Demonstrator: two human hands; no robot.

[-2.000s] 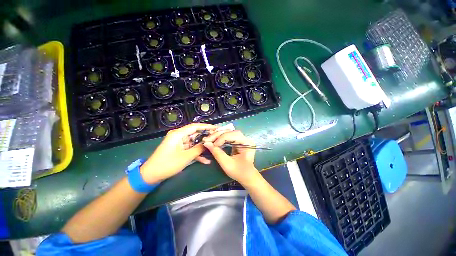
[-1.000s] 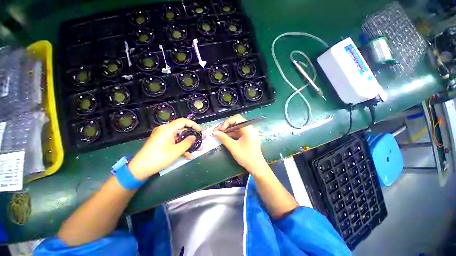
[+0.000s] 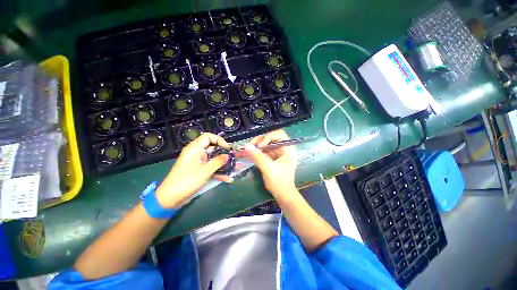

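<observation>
My left hand (image 3: 195, 167) holds a round black unit (image 3: 228, 162) between thumb and fingers above the green mat. My right hand (image 3: 272, 161) holds thin dark tweezers (image 3: 283, 143), which point out to the right past the fingers. Its fingertips are close to the unit's right side; whether they touch it is too blurred to tell. A white strip (image 3: 203, 190) lies partly hidden under my hands. Behind them is the large black tray (image 3: 310, 112) with rows of round units with yellow-green centres. Three thin white pieces (image 3: 228, 67) lie on it.
A yellow bin (image 3: 72, 130) with clear plastic packs stands at left. At right are a white control box (image 3: 394, 85), a handpiece (image 3: 351, 92) on a looped cord, a spool (image 3: 432, 56) and a clear pocketed tray (image 3: 453, 34). A second black tray (image 3: 402, 215) and a blue stool (image 3: 442, 181) are lower right.
Both hands stay close together at the front of the tray. Since one second ago, my right fingertips have moved nearer the unit, and the unit has turned in my left hand. The camera view has shifted slightly.
</observation>
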